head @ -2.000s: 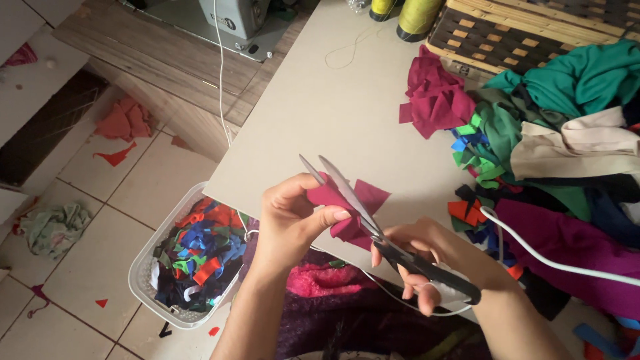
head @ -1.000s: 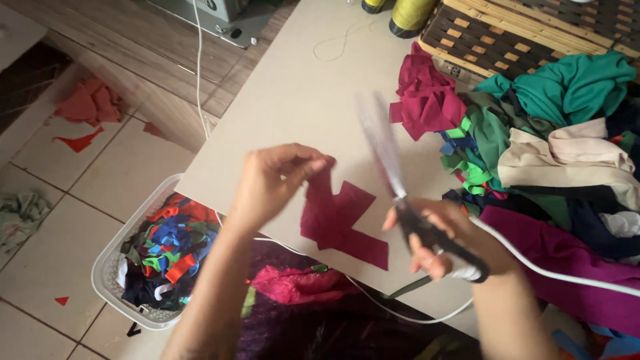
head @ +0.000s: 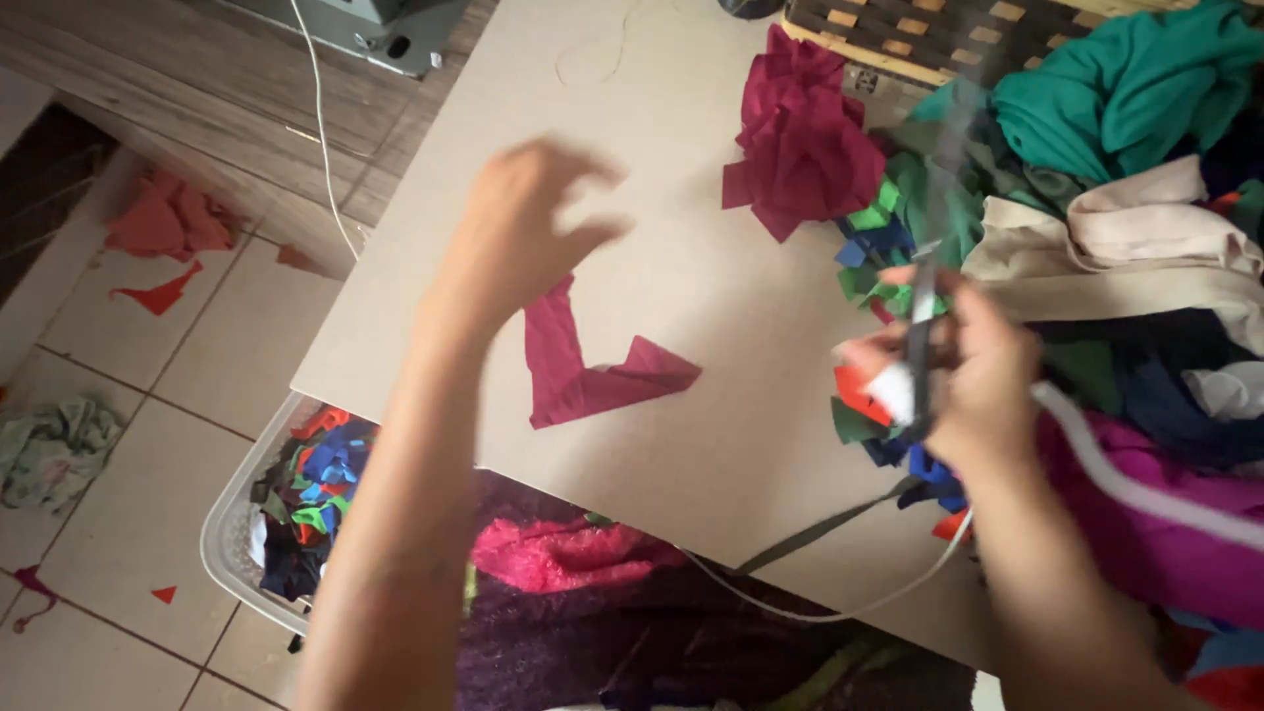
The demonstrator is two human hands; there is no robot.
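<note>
An L-shaped strip of magenta fabric [head: 583,380] lies on the pale tabletop [head: 652,474]. Just above its upper end, my left hand [head: 533,227] is raised with thumb and fingers apart, holding nothing; it is blurred. In my right hand [head: 958,365] is a pair of scissors [head: 923,346] with dark handles, blades pointing up and blurred, so I cannot tell whether they are apart. Something white shows by the handles. A bunched pile of magenta fabric pieces [head: 805,138] rests between the hands, farther back.
Coloured fabrics [head: 1116,227] heap along the right side, beside a woven basket [head: 889,39]. A white cable [head: 1136,489] crosses there. Below the table's left edge stands a plastic bin [head: 222,538] of scraps. A machine base [head: 375,30] is at the top left; scraps dot the tiled floor.
My left hand has let go of the magenta fabric, which now lies on the table. My right hand, still with the scissors, has moved right, away from the fabric.
</note>
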